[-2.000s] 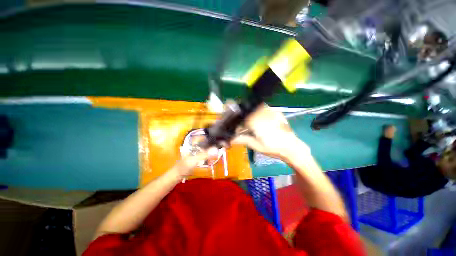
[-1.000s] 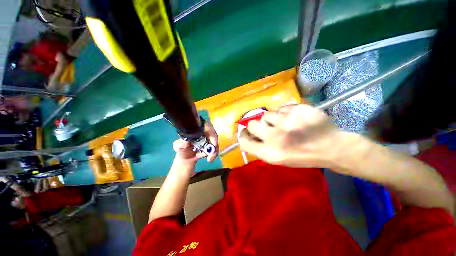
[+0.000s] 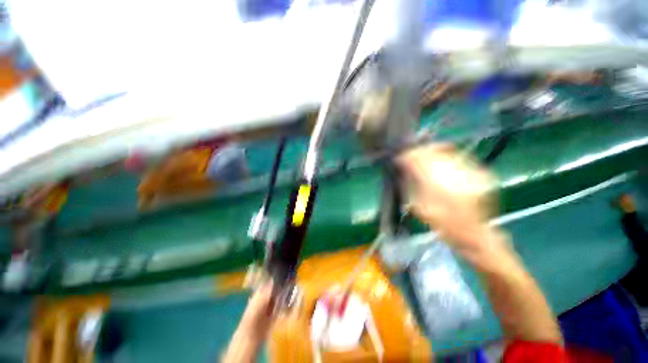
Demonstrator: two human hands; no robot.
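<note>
The white appliance body point(image 3: 346, 332) with a red part sits in the orange-wrapped fixture point(image 3: 398, 312), and white straps trail from it. The powered screwdriver point(image 3: 290, 237), black with a yellow band, stands nearly upright left of the body. My left hand point(image 3: 257, 306) is closed around its lower end; the fingers are blurred and partly hidden. My right hand point(image 3: 455, 190) is raised over the green belt beside the grey metal post, up and right of the body. It is strongly blurred, and whether it holds anything cannot be told.
A clear bag of screws point(image 3: 446, 287) lies right of the fixture, with a blurred screw cup point(image 3: 399, 249) by the post point(image 3: 402, 92). The green belt point(image 3: 185, 244) crosses behind. Another orange fixture point(image 3: 60, 330) is at left. A person's dark sleeve point(image 3: 632, 230) shows at right.
The view has tilted up and swung. My right hand has left the appliance body and moved up and away to the post. My left hand stays at the screwdriver's lower end.
</note>
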